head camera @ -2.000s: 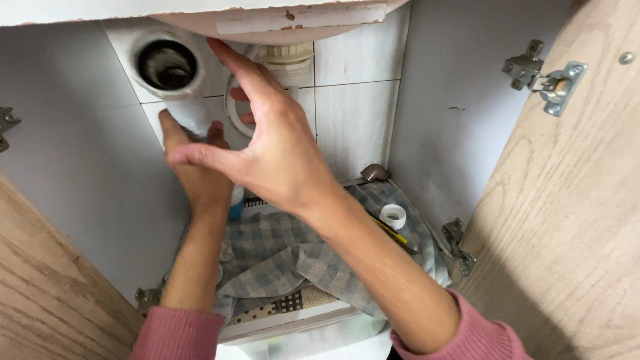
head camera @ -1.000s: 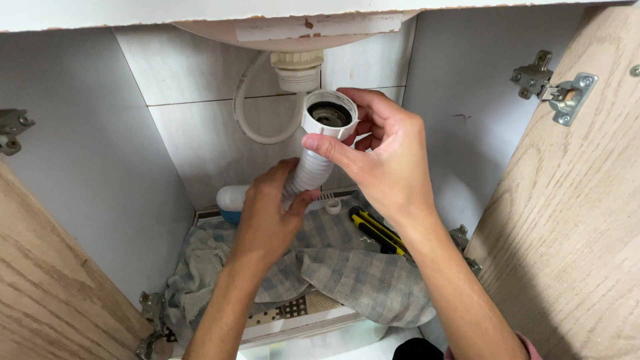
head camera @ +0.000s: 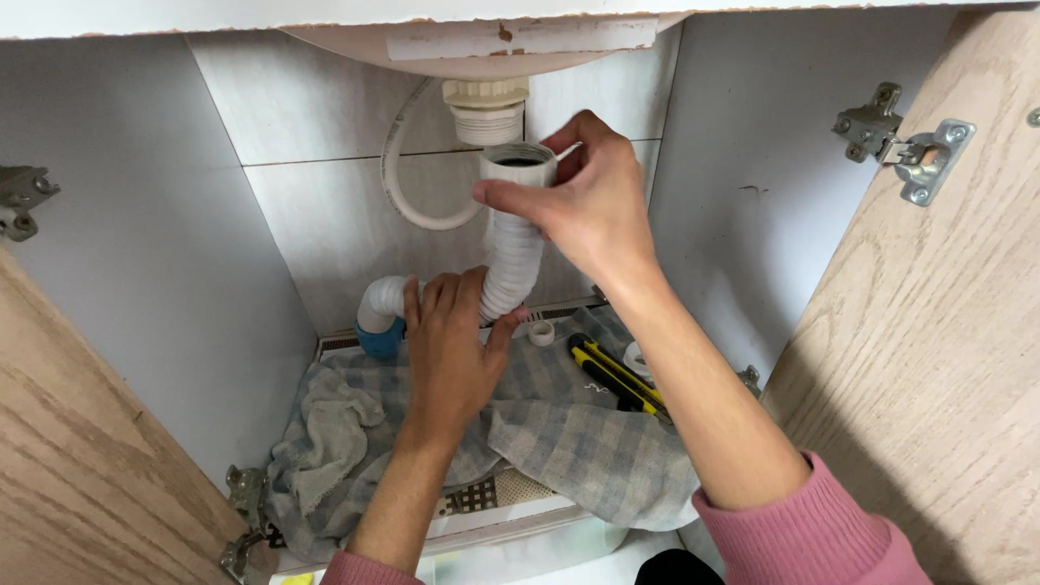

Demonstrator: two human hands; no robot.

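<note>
My right hand (head camera: 597, 199) grips the white plastic nut (head camera: 517, 166) at the top of a corrugated drain hose (head camera: 513, 260). The nut's open mouth faces up, just below and slightly right of the threaded sink drain tailpiece (head camera: 487, 118); a touch between them cannot be made out. Lower down, my left hand (head camera: 455, 349) is closed around the hose's bend, with the thumb at its right side. Left of that hand the hose curves down into a blue fitting (head camera: 379, 337). Behind, a thin white hose (head camera: 394, 175) loops against the tiles.
A checked cloth (head camera: 585, 447) covers much of the cabinet floor. On it lie a yellow and black utility knife (head camera: 617, 374), a small white ring (head camera: 541, 332) and a white tape roll (head camera: 638, 357). Cabinet doors (head camera: 934, 349) with metal hinges (head camera: 906, 146) stand at both sides, under the basin (head camera: 487, 49).
The hose's nut end has moved from the far left to beneath the drain tailpiece, and its mouth has turned upward. My right hand has moved up with it since the previous frame.
</note>
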